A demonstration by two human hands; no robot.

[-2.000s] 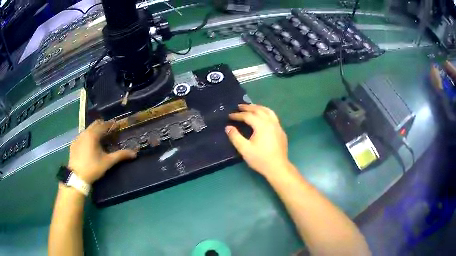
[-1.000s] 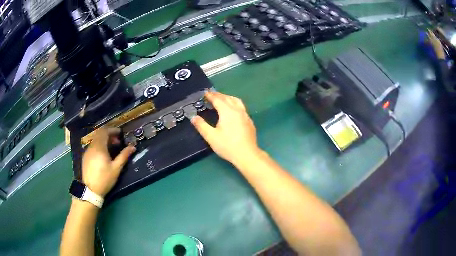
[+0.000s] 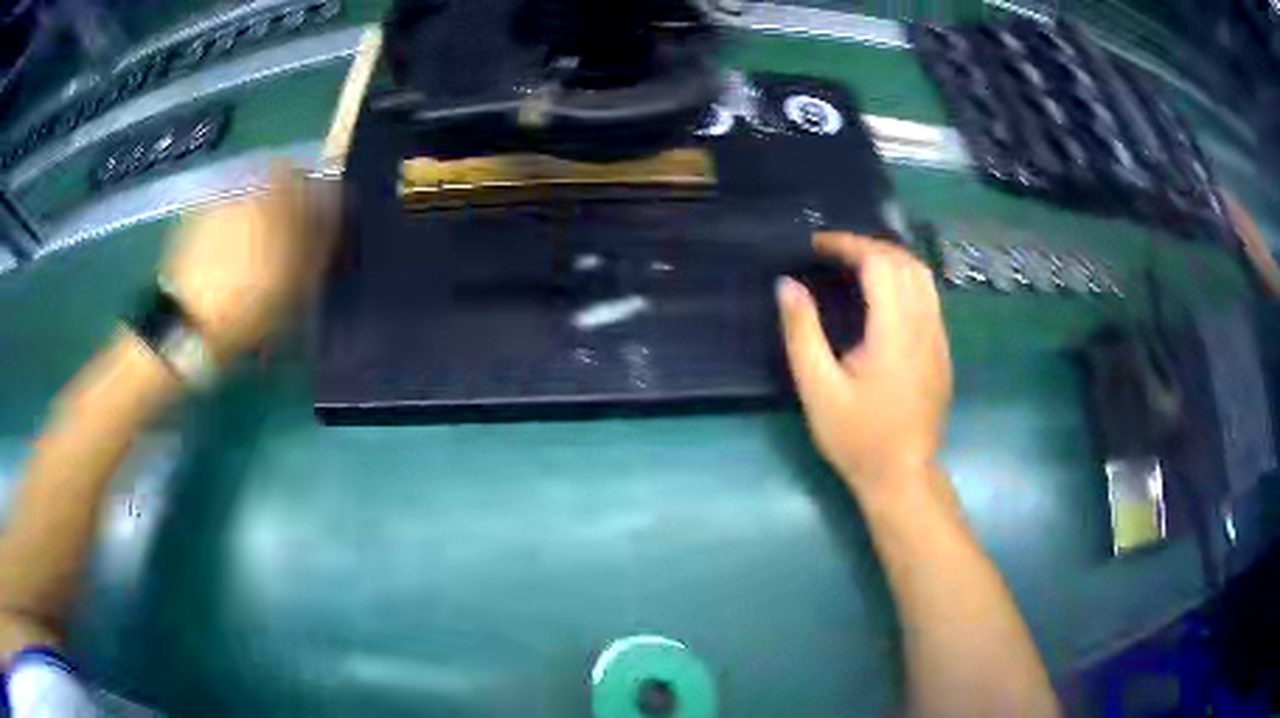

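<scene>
The black base board (image 3: 491, 344) lies in front of me, with the brass-yellow stop bar (image 3: 562, 174) across it and no carrier strip against the bar. A carrier strip (image 3: 1032, 267) lies on the green bench to the right of the board. My right hand (image 3: 877, 351) is at the board's right side, thumb and fingers apart, holding nothing visible. My left hand (image 3: 250, 267) is blurred at the board's left edge; its fingers and anything in them cannot be made out.
The black microscope or magnifier (image 3: 604, 63) stands over the board's rear, beside ringed discs (image 3: 811, 115). A loaded tray (image 3: 1067, 119) is at the back right. The sponge (image 3: 1136, 525) and its black holder are at right. A green spool (image 3: 654, 683) is at the front. A wooden strip (image 3: 352, 101) is left.
The strip that lay between my hands is gone from the board, and a strip now lies to its right. My left hand has moved left off the board. The view has shifted.
</scene>
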